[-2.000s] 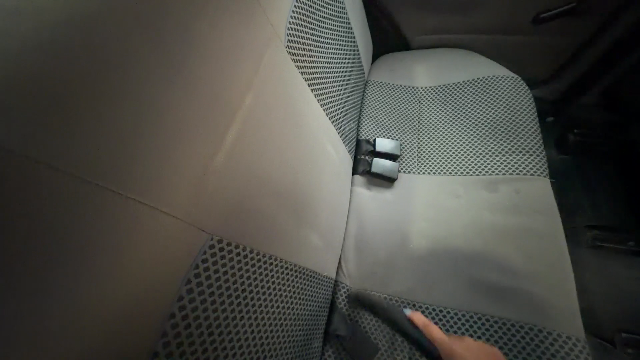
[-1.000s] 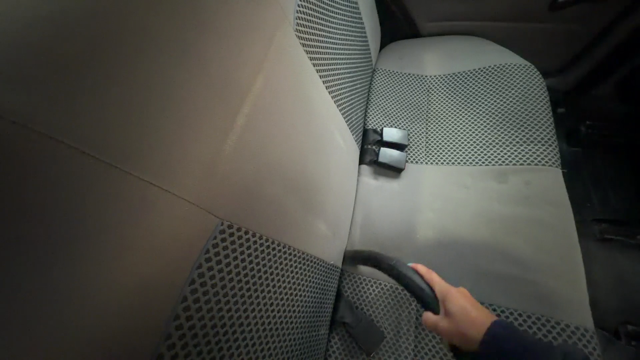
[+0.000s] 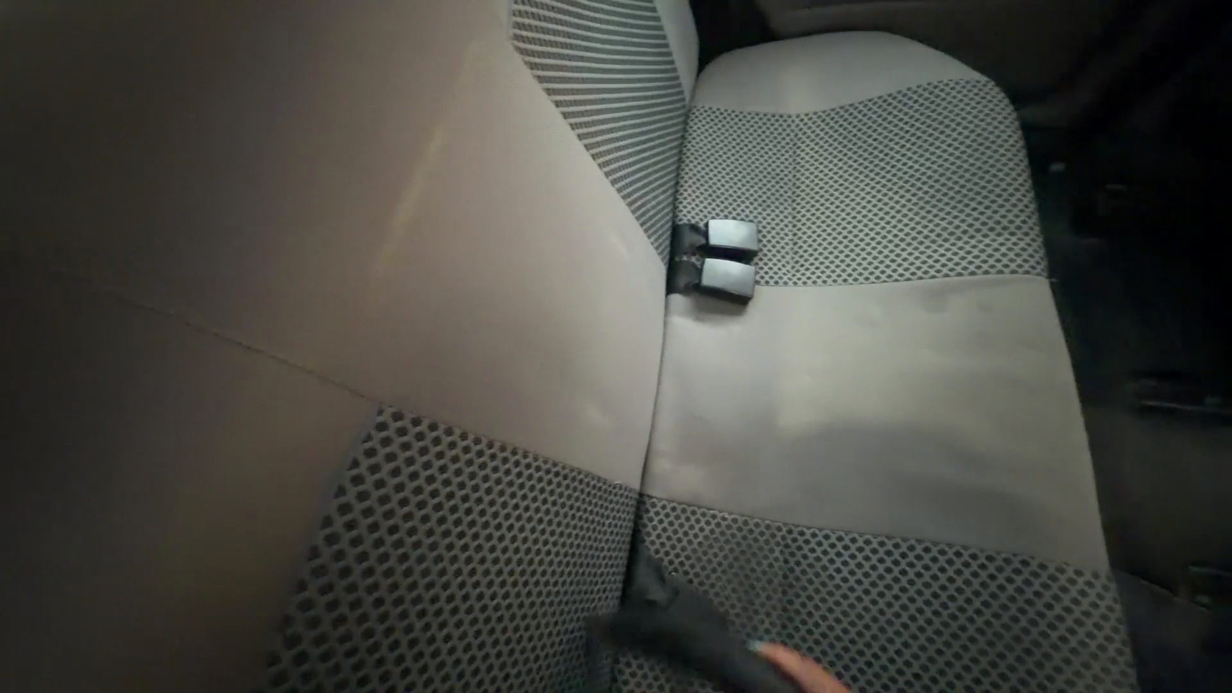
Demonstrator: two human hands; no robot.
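My right hand (image 3: 801, 666) shows only as fingers at the bottom edge, closed on a black tube (image 3: 712, 647), which looks like a vacuum hose or wand. Its blurred end lies at the crease between the backrest and the cushion, over the patterned fabric. Beside that end, a dark belt piece (image 3: 653, 577) comes out of the crease. My left hand is out of view. Farther along the crease, two seat belt buckles, an upper one (image 3: 732, 237) and a lower one (image 3: 728, 278), rest on the cushion.
The car's rear seat cushion (image 3: 895, 404), in plain and mesh-patterned fabric, runs away from me. Its backrest (image 3: 510, 289) rises on the left. Past the cushion's right edge lies the dark footwell (image 3: 1145, 452), and a door panel (image 3: 924, 19) stands at the far end.
From one second ago, my right hand and the tube have moved down toward the bottom edge; the hand and sleeve showed more fully then. The buckles have stayed in place on the cushion.
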